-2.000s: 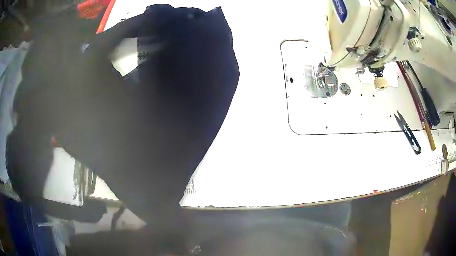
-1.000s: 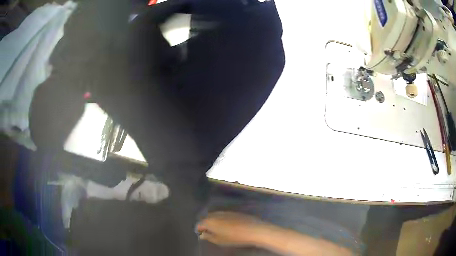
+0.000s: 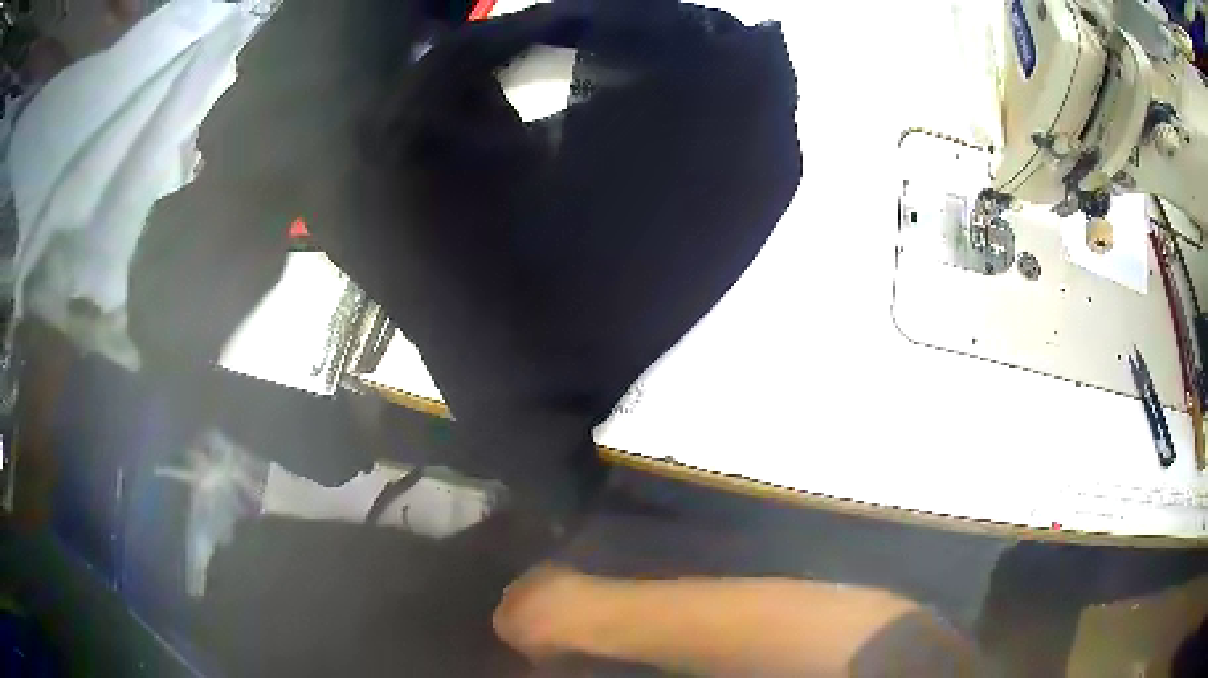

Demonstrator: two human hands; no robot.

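A large black garment piece (image 3: 596,239) lies over the left of the white table and hangs over its front edge. A gap in it shows a white patch. My right hand (image 3: 537,612) is low in the middle, below the table edge, against the dark cloth. Its forearm comes in from the right. Its fingers are blurred and partly hidden, so I cannot tell whether it grips the cloth. My left hand is not in view.
The sewing machine head (image 3: 1060,106) stands at the right above its bed plate (image 3: 1020,305). Thread snips (image 3: 1153,407) and a slim red tool (image 3: 1172,298) lie at the far right. Pale cloth (image 3: 113,172) hangs at the far left.
The view has shifted left, so the table and machine sit further right. My right forearm and hand have come into view at the bottom. The black cloth lies much as before.
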